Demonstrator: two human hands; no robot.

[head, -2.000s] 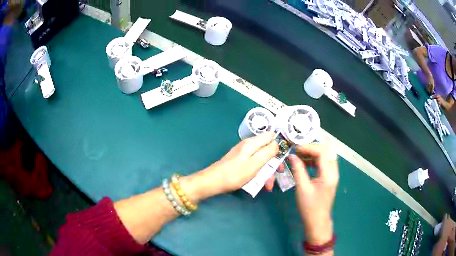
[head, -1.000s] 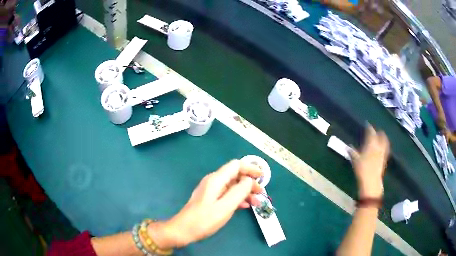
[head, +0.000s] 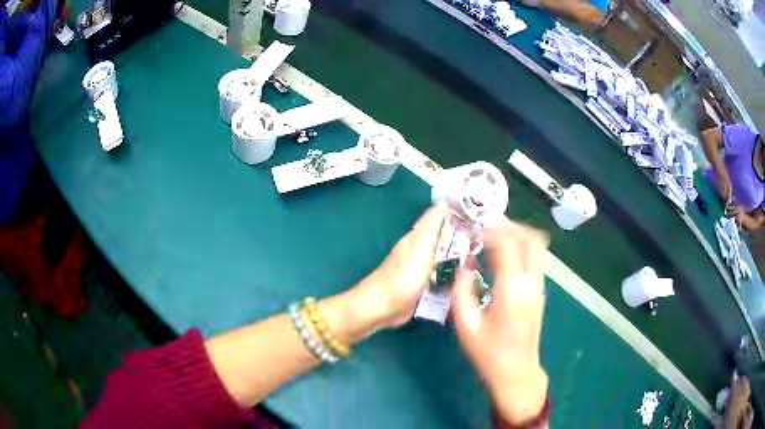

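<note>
A white plastic housing point(head: 482, 191) with a spoked round head is held between my hands near the pale rail. Its flat arm points towards me, with a dark green circuit board point(head: 446, 270) on it. My left hand point(head: 404, 272) grips the arm from the left side. My right hand point(head: 507, 306) is blurred, at the right side of the arm by the board; its fingertips partly hide the work, and I cannot tell whether they grip it. Another white cylinder shows just left of the round head, partly hidden.
Several white housings with boards point(head: 254, 132) stand left of my hands along the pale rail point(head: 600, 314). Spaced units point(head: 574, 206) lie on the dark green belt. Small white parts point(head: 649, 407) lie lower right. A person in purple point(head: 740, 163) is across the belt; a blue sleeve point(head: 21, 92) is upper left.
My right hand has come back from over the belt to the housing at my left hand. A spoked round head now shows upright above my hands. Units on the belt have shifted.
</note>
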